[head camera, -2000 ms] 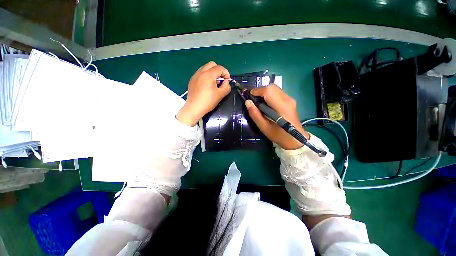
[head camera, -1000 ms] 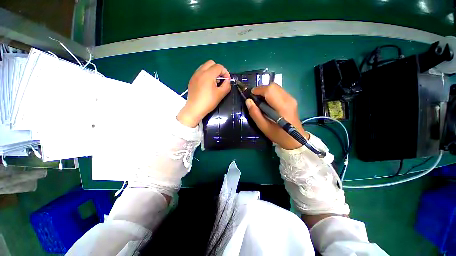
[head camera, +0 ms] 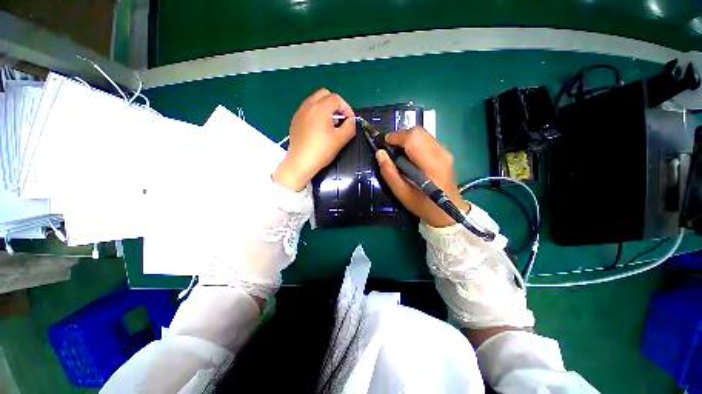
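Observation:
A glossy black solar panel point(head camera: 346, 188) with thin silver lines lies on the green bench mat in front of me. My left hand point(head camera: 317, 137) pinches a thin white lead wire point(head camera: 339, 118) at the panel's top edge. My right hand point(head camera: 422, 173) holds a black soldering iron point(head camera: 419, 181) like a pen. Its tip points up and left to the wire end beside my left fingertips. Whether the tip touches the joint is too small to tell. My hands hide parts of the panel's left and right sides.
White-backed panels with leads point(head camera: 100, 169) overlap at the left. A black iron stand with a yellow sponge point(head camera: 519, 165) stands to the right, beside a large black box point(head camera: 596, 169). A pale rail point(head camera: 369, 48) runs along the back. Blue stools point(head camera: 100, 342) are below the bench.
The view has shifted very slightly. Both hands stay almost in place, with the iron's tip still at the wire end by the panel's top edge.

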